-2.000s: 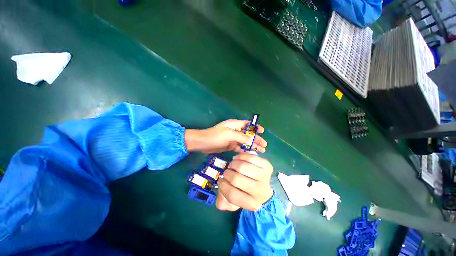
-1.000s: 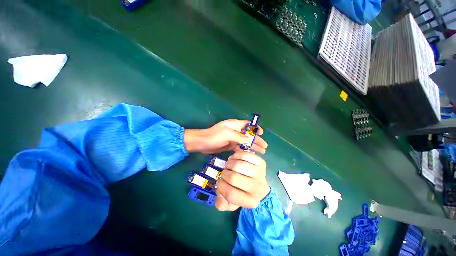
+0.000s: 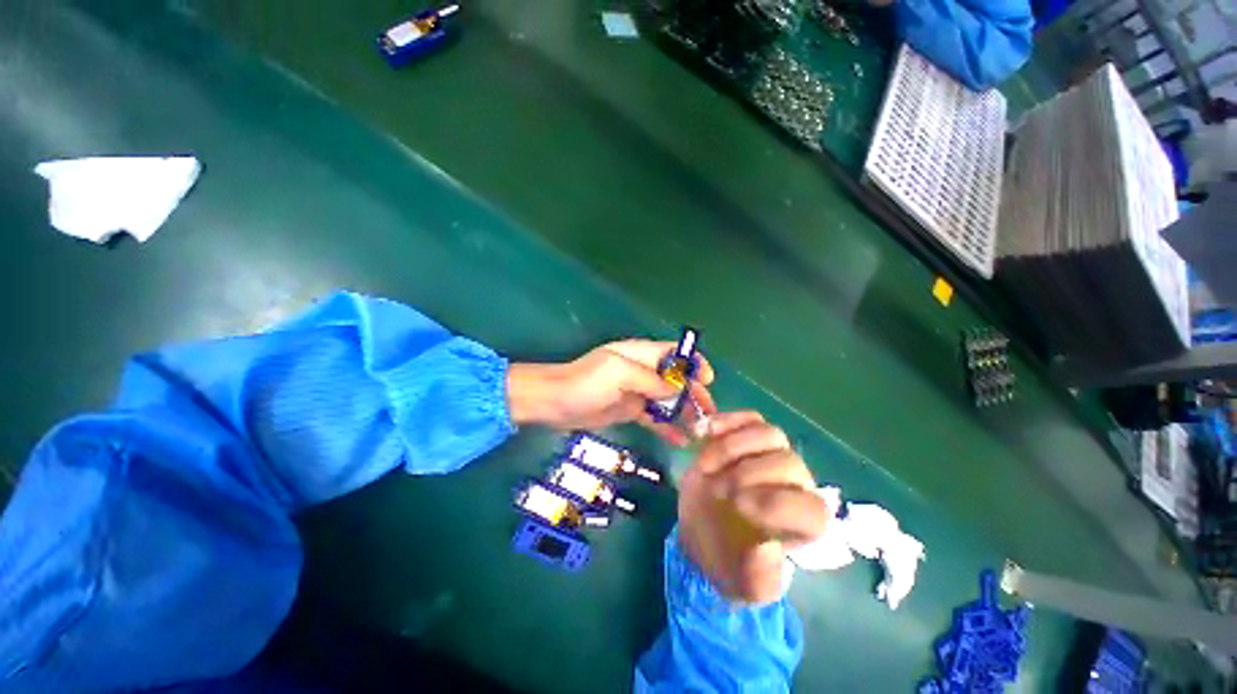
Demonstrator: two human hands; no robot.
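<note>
My left hand (image 3: 604,384) holds a small blue-framed unit (image 3: 677,373) with a white and yellow-orange middle between thumb and fingers. My right hand (image 3: 749,502) is a blurred fist just below and right of it, closed around a squeeze bottle that is mostly hidden; its thin nozzle (image 3: 700,418) points at the unit. An amber tint shows at the fist. Three similar units (image 3: 583,484) lie in a row on the bench below my left hand, with an empty blue frame (image 3: 550,545) beside them.
White wipes lie at left (image 3: 120,195) and right (image 3: 879,537). The belt carries another unit (image 3: 415,37), a yellow marker (image 3: 943,292) and a parts cluster (image 3: 988,368). A perforated tray (image 3: 939,160), tray stack (image 3: 1085,224), blue frame pile (image 3: 979,643) and another person's sleeve (image 3: 966,38) are at right.
My right hand has moved right and slightly away from the held unit, uncovering the row of units. My left hand stays nearly still. The belt unit has come further into view at the top.
</note>
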